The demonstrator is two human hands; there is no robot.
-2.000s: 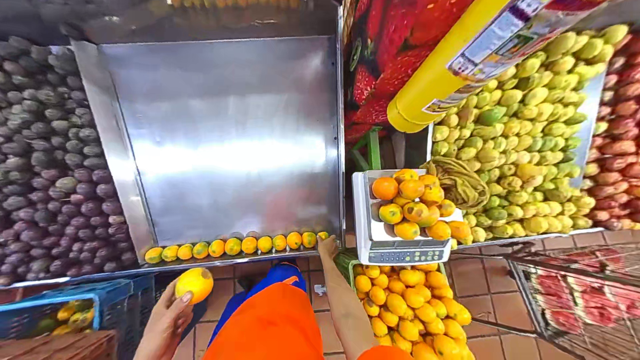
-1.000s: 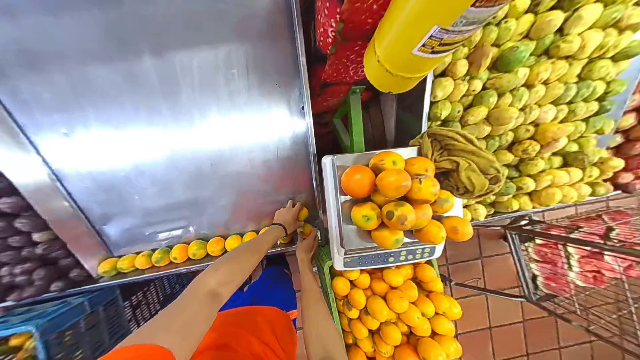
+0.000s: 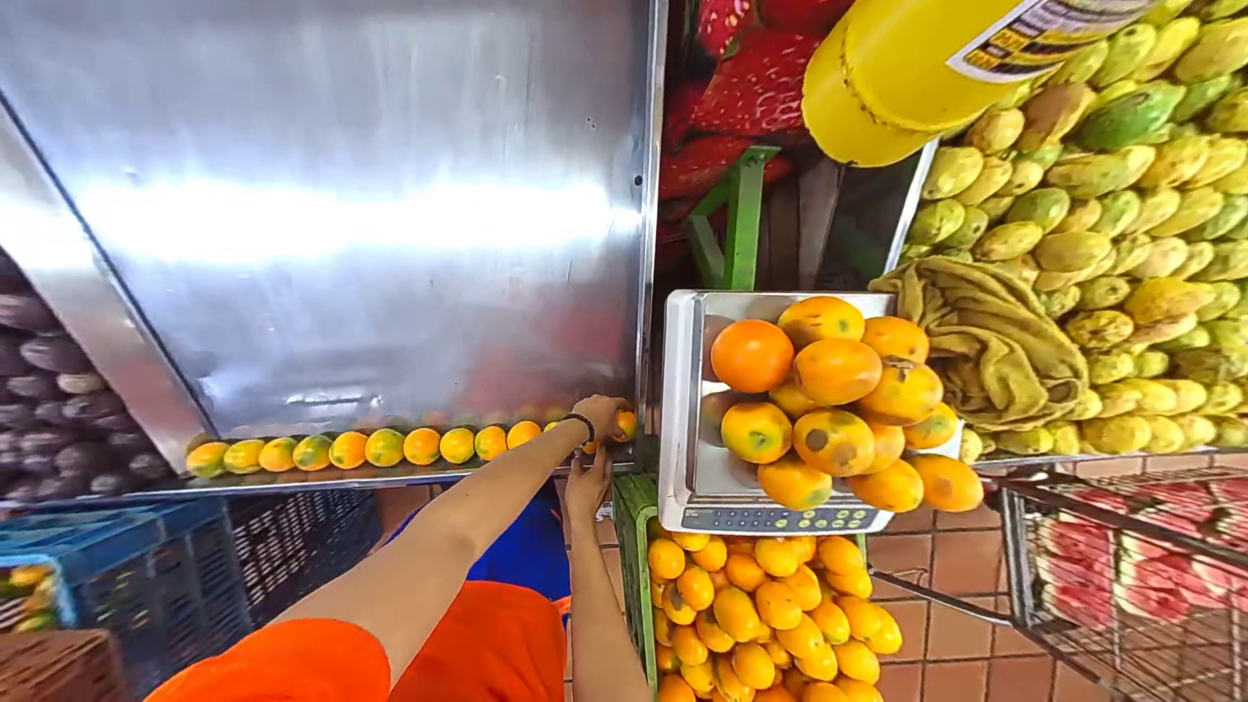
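A row of orange-and-green oval fruits (image 3: pixel 385 448) lies along the near edge of a bare stainless-steel display tray (image 3: pixel 370 292). My left hand (image 3: pixel 600 414), with a dark bracelet at the wrist, reaches across to the row's right end, its fingers around the end fruit (image 3: pixel 625 426). Just below it, my right hand (image 3: pixel 587 483) is raised at the tray's lip, fingertips against the underside of a fruit there; its grip is partly hidden. To the right, a digital scale (image 3: pixel 678 419) carries a pile of similar orange fruits (image 3: pixel 837 371).
A green crate (image 3: pixel 636 565) of orange fruits stands below the scale. Right of the scale lie a crumpled olive cloth (image 3: pixel 994 341) and yellow-green fruits (image 3: pixel 1072 249). A yellow cylinder (image 3: pixel 877 88) hangs above. Blue crates (image 3: pixel 146 565) stand lower left, a wire cart (image 3: pixel 1019 565) lower right.
My left hand has moved right with the fruit it held, to the row's right end. My right hand is now lower, at the tray's lip. The view has moved closer to the tray.
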